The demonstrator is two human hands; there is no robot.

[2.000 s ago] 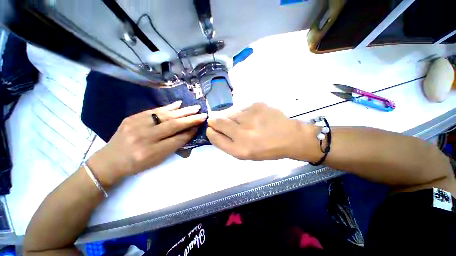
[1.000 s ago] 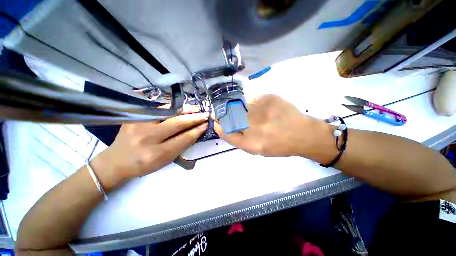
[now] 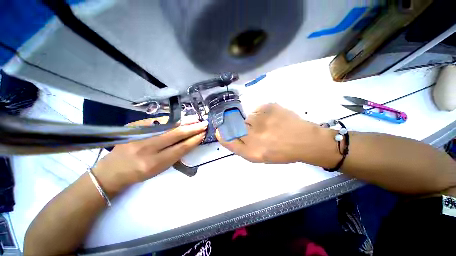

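A dark navy garment panel point(image 3: 106, 111) lies under the sewing machine head point(image 3: 120, 47), its narrow edge at the presser foot point(image 3: 201, 114). My left hand point(image 3: 155, 150) lies on the panel with fingers extended, fingertips pressing its edge just left of the foot. My right hand point(image 3: 275, 134) is beside the blue-grey attachment point(image 3: 233, 125), fingers bent in. Its fingertips are partly hidden behind the attachment, so I cannot tell if they pinch the cloth. The needle point is hidden.
Thread snips point(image 3: 377, 110) with pink and blue handles lie to the right. A pale round object point(image 3: 445, 89) is at the far right. A brown-edged dark phone-like object point(image 3: 345, 67) is at the upper right. A ruler strip point(image 3: 240, 212) runs along the table's front edge. Dark cloth lies at left.
The view has tilted, so the machine head fills more of the top. Less of the panel shows in front of the foot than two seconds ago. Both hands remain beside the foot.
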